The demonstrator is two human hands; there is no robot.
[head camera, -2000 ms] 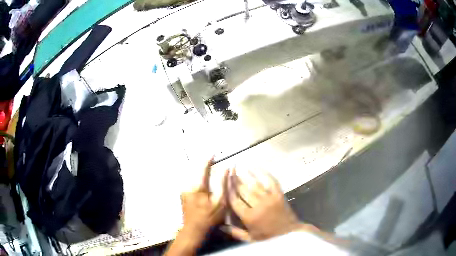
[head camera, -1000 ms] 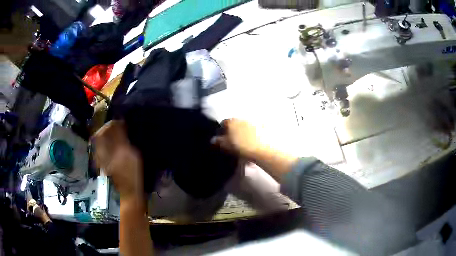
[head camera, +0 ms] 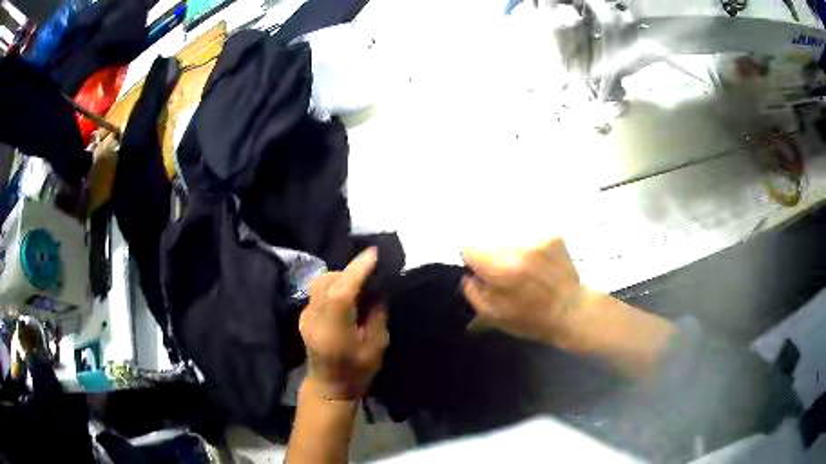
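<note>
A large dark garment (head camera: 263, 181) lies bunched on the left of the white table and runs down over its front edge. White lining (head camera: 303, 270) shows in its folds, and more white cloth (head camera: 340, 68) lies at its upper right. My left hand (head camera: 344, 326) grips the dark cloth near the table's front. My right hand (head camera: 525, 285) pinches the upper edge of a dark panel (head camera: 444, 317) that hangs between the hands. The right fingertips are a little blurred.
The white sewing machine (head camera: 706, 38) with blue lettering stands at the upper right. Red and yellow loops (head camera: 783, 168) lie on its bed. Another white machine with a teal round part (head camera: 41, 258) is at the left. A red bag (head camera: 98, 100) and dark cloth are at the upper left.
The dark garment has been spread out along the table's left side. My left hand has moved right and down onto the cloth, and my right hand has moved right with the panel's edge.
</note>
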